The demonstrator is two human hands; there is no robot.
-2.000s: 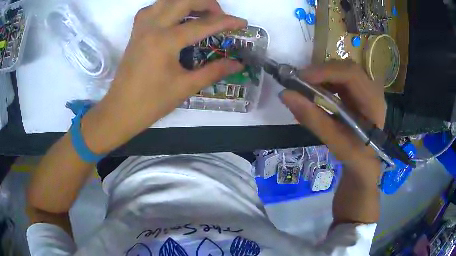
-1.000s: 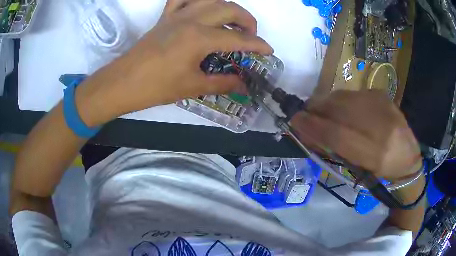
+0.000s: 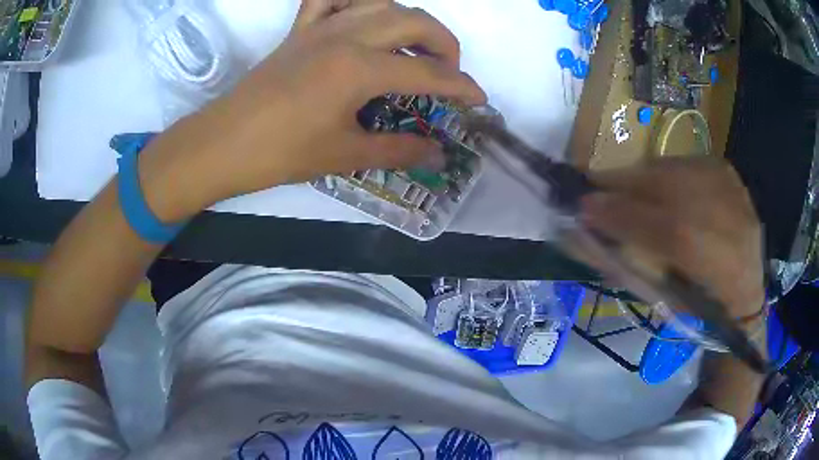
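A white housing [image 3: 409,213] with a green circuit board [image 3: 429,177] lies tilted on the white sheet, open side up. My left hand [image 3: 359,85] reaches over it, thumb and fingers at the dark and blue parts inside; it covers much of the board, and what the fingertips pinch is hidden. My right hand [image 3: 687,229], blurred, holds a soldering iron [image 3: 566,184] like a pen. Its tip end is blurred at the housing's right side; I cannot tell whether it touches the board.
A coiled white cord [image 3: 184,54] in clear plastic lies at upper left, near another housing [image 3: 31,31]. Blue discs [image 3: 579,13] lie at upper right beside a cardboard tray [image 3: 606,135] holding a pale ring [image 3: 682,135]. A blue bin [image 3: 530,364] of housings is below the bench.
The housing has turned to a slant, and my left hand has stayed over it. Over the last second the iron has shifted slightly up and right with my right hand.
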